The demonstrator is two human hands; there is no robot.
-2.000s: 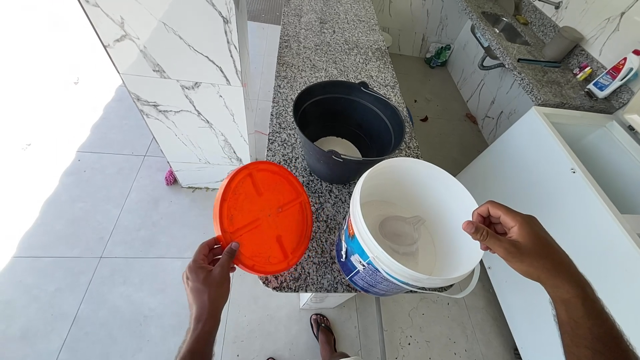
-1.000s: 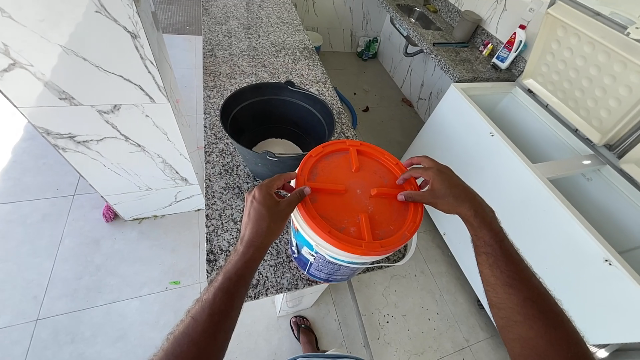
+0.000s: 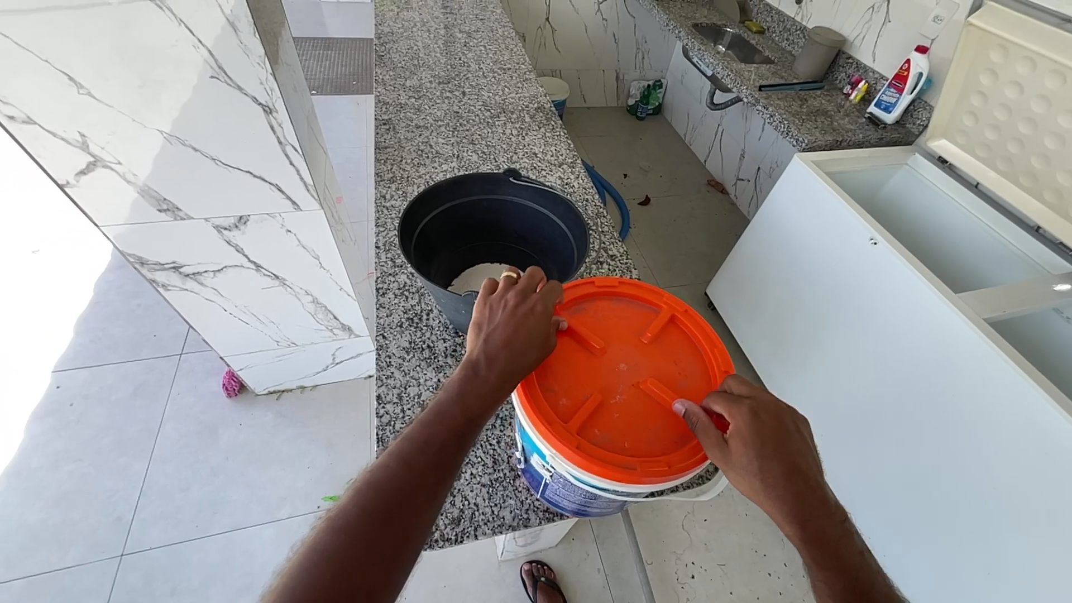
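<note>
An orange plastic lid (image 3: 624, 368) covers the top of a white plastic bucket (image 3: 578, 494) with a blue printed label, near the end of the granite counter (image 3: 469, 109). My left hand (image 3: 515, 322) grips the lid's upper left rim, its fingers curled over the edge beside the black bucket. My right hand (image 3: 754, 431) holds the right rim, with the thumb on top of the lid. Just behind, a black bucket (image 3: 494, 209) stands uncovered with white powder (image 3: 486, 276) at its bottom. The white bucket's inside is hidden under the lid.
At right stands a white chest freezer (image 3: 871, 276) with its lid raised. Beyond it, a sink counter (image 3: 779, 105) holds a cleaner bottle (image 3: 900, 88) and a grey container (image 3: 818, 54). A blue hose (image 3: 615, 197) lies beside the granite counter. A marble-patterned pillar (image 3: 209, 193) rises at left.
The orange lid was in my left hand beside the uncovered white bucket; now it lies over the bucket's top. Both hands have since shifted around its rim, the left toward the black bucket.
</note>
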